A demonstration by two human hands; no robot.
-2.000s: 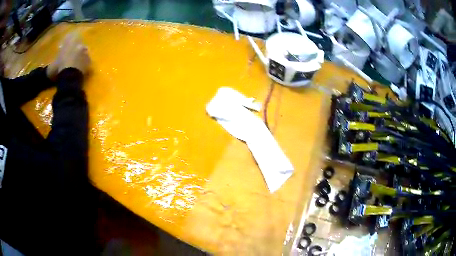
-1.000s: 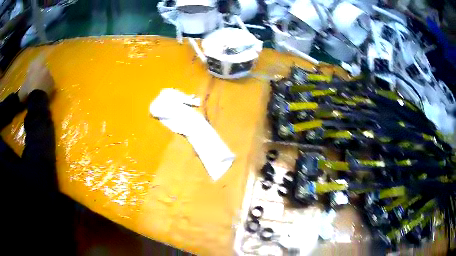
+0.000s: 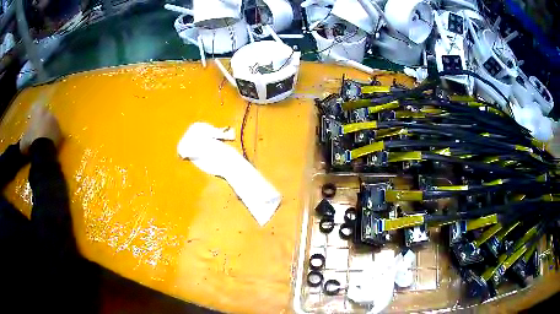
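Two dark-sleeved forearms reach in from the lower left and end in hands close together on the orange table [image 3: 141, 147]; I take them as mine. My right hand [image 3: 47, 126] is blurred. My left hand [image 3: 26, 141] is small and mostly hidden beside it. I see no object in them, and the fingers cannot be made out. A long white glove or cloth [image 3: 236, 178] lies mid-table, away from both hands. A white camera housing [image 3: 265, 64] stands at the table's back, with a thin dark reddish wire running down from it.
Several white housings [image 3: 408, 21] are piled behind the table. At the right, camera modules [image 3: 371, 211] with yellow strips and black cables cover much of a clear tray [image 3: 299, 270]. Black rings [image 3: 316, 262] and a crumpled white lump [image 3: 371, 285] lie on the tray.
The view has swung right, so the table, cloth, housings and hands stand further left in the picture, and more of the tray shows. The hands remain together on the table.
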